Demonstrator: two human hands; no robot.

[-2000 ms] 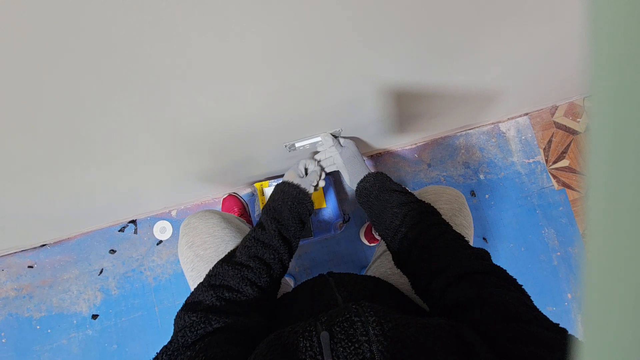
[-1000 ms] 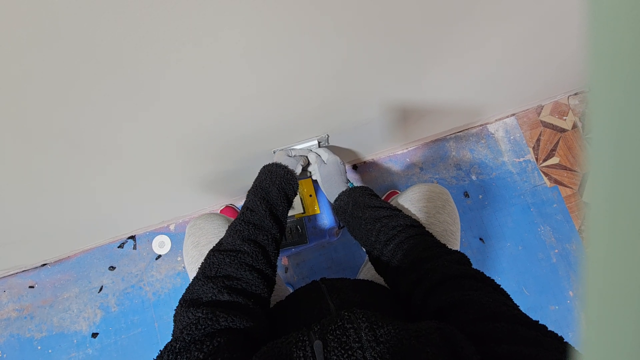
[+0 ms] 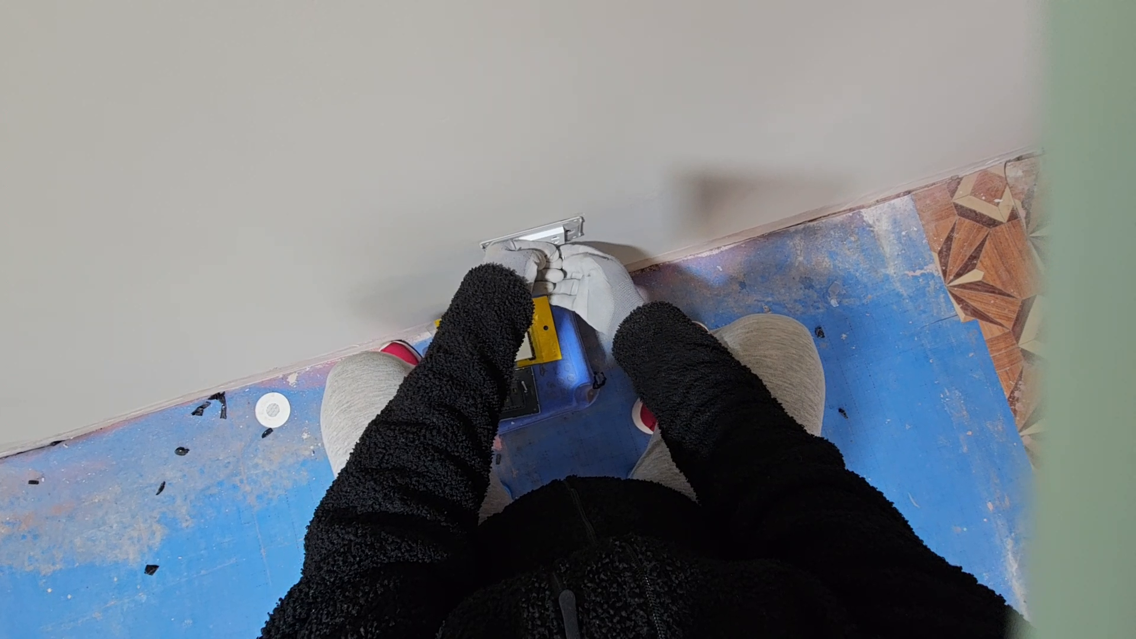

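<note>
My left hand [image 3: 522,259] and my right hand [image 3: 587,282], both in pale work gloves, meet close together low at the wall [image 3: 399,160]. Just beyond the fingertips a metal mounting frame [image 3: 559,232] stands out from the wall surface. The fingers are curled at its near side, and whatever lies between them is hidden. Below the hands, between my knees, is a translucent blue container [image 3: 568,377]. A yellow frame-shaped piece [image 3: 546,333] and a black square piece [image 3: 522,395] lie on it, partly covered by my left sleeve.
Blue, worn flooring [image 3: 887,373] runs along the wall's foot. A round white disc [image 3: 272,409] and dark scraps [image 3: 211,406] lie on it at the left. Patterned wooden flooring [image 3: 985,248] shows at the right, beside a blurred green vertical surface [image 3: 1087,319].
Two seconds ago my right hand was beside a grey, boxy shape; now both gloved hands are together in front of the metal frame. The yellow piece shows less behind my left sleeve.
</note>
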